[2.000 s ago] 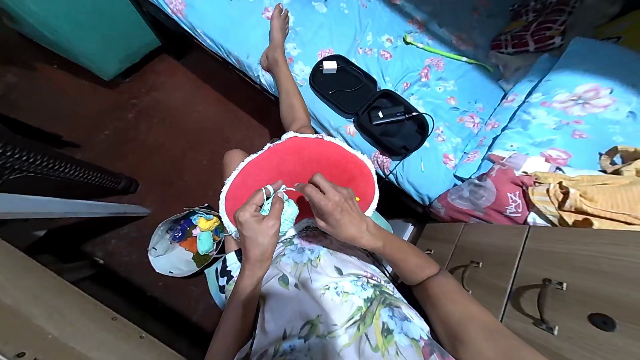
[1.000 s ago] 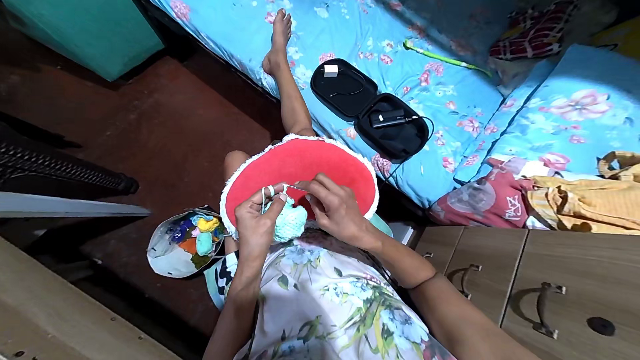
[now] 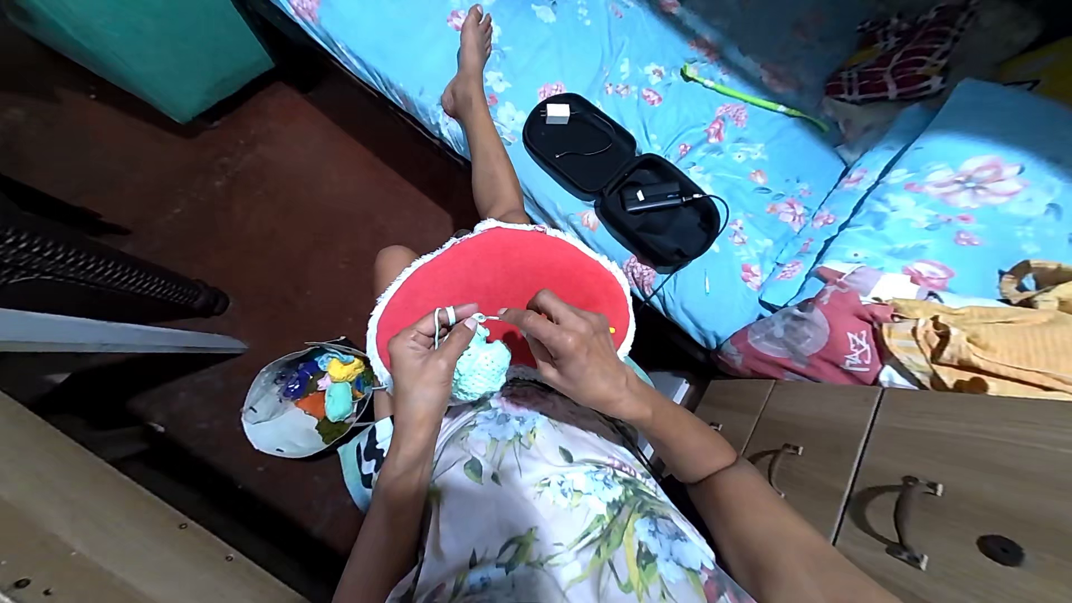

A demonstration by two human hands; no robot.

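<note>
My left hand (image 3: 429, 356) pinches a mint-green crocheted piece (image 3: 481, 368) at its upper edge, with pale yarn looped round a finger. My right hand (image 3: 569, 343) grips a thin crochet hook (image 3: 492, 317), whose tip meets the top of the piece; most of the hook is hidden by the fingers. Beneath both hands a red oval cushion (image 3: 502, 264) with a fluffy white rim lies on the lap. To the left, a white bag (image 3: 280, 423) holds yarn balls of several colours.
A bed with a blue floral sheet (image 3: 737, 243) carries an open black case (image 3: 578, 151) with a charger and cable. Clothes (image 3: 821, 335) lie at its edge, above wooden drawers (image 3: 946, 477). A green box (image 3: 167, 59) stands at the upper left.
Both hands have stayed close together over the cushion, with small shifts of the fingers. The mint-green piece hangs a little differently below the left fingers.
</note>
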